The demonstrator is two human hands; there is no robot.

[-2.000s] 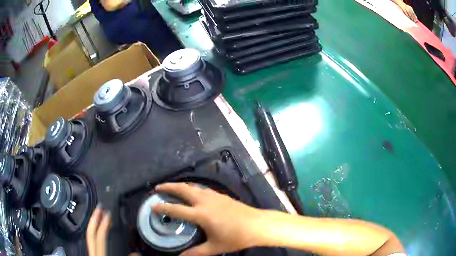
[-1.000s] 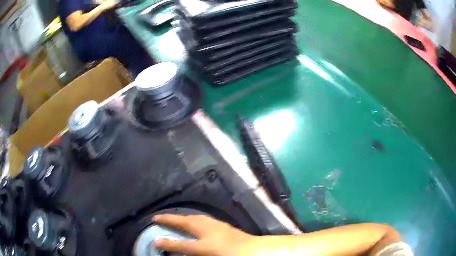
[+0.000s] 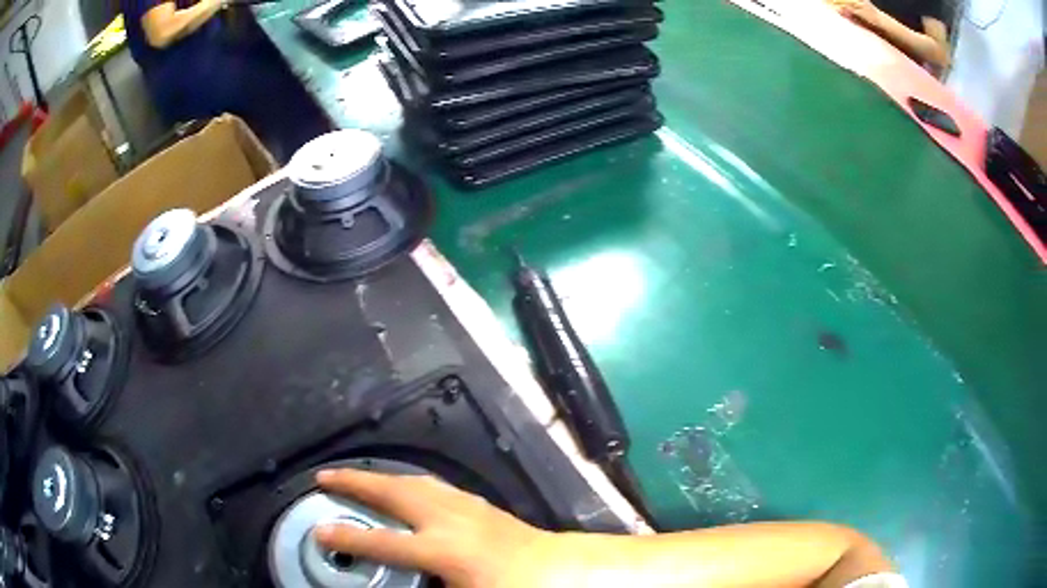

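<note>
A round speaker driver lies face down at the bottom centre, its silver magnet (image 3: 301, 547) up. It sits in a square black front panel (image 3: 413, 404) on the dark mat. My right hand (image 3: 431, 531) is bare and rests on the magnet, fingers spread over its top and right side; the thumb side is cut off by the bottom edge. My left hand is out of the picture. A black electric screwdriver (image 3: 571, 365) lies on the green bench to the right of the panel, tip pointing away.
Several waiting drivers (image 3: 348, 207) stand on the mat at left and back. A stack of black panels (image 3: 540, 98) stands on the green bench (image 3: 804, 345). An open cardboard box (image 3: 149, 207) is behind the drivers. People are at the top left (image 3: 218, 69) and top right (image 3: 907, 37).
The view has shifted, so the bench things sit further left. My left hand, seen near the panel two seconds ago, has gone out of view. My right hand stays on the magnet.
</note>
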